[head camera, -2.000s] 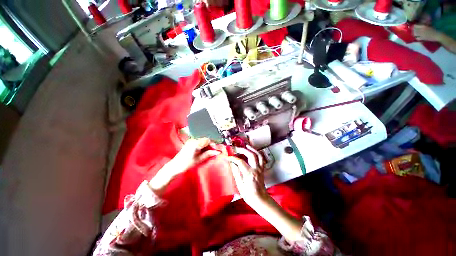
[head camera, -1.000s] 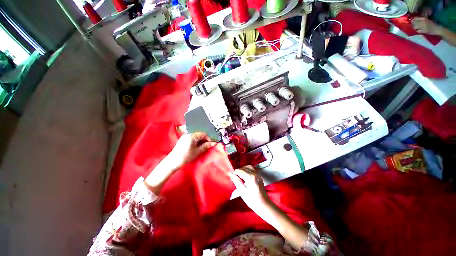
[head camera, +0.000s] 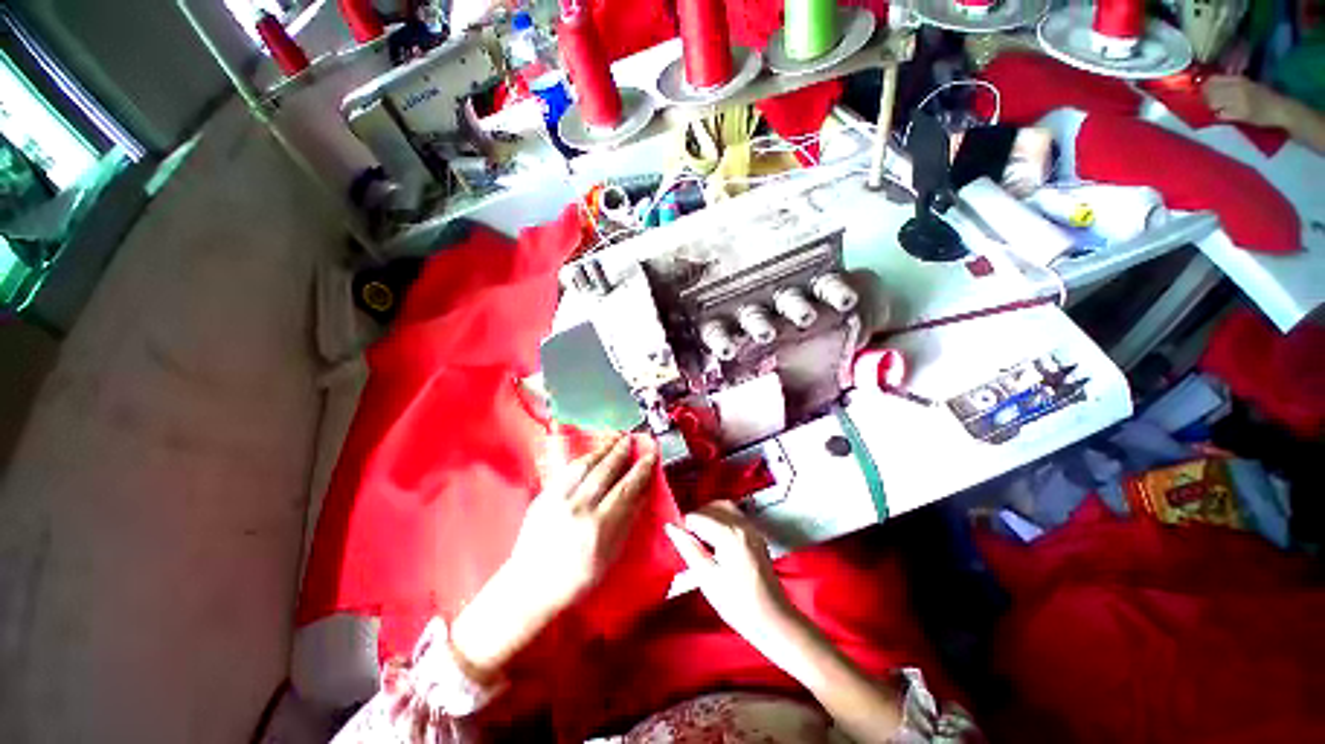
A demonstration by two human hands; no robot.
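Red cloth spreads left of the overlock machine and down over my lap. Its edge lies at the needle area, below the grey-green plate. My left hand lies palm down on the cloth just in front of the needle area, fingers extended toward it. My right hand holds the cloth's edge nearer to me, at the table's front edge, thumb and fingers together. Small red scraps lie right of the needle area.
A red-and-white reel and a green band are on the white table right of the machine. Thread cones stand behind. A dark stand is at the rear right. Heaped red cloth lies low right. Another person's hand shows upper right.
My left hand has moved from pinching the cloth's edge to lying flat on it, nearer to me. My right hand has moved back from the needle area toward the table's edge, uncovering red scraps.
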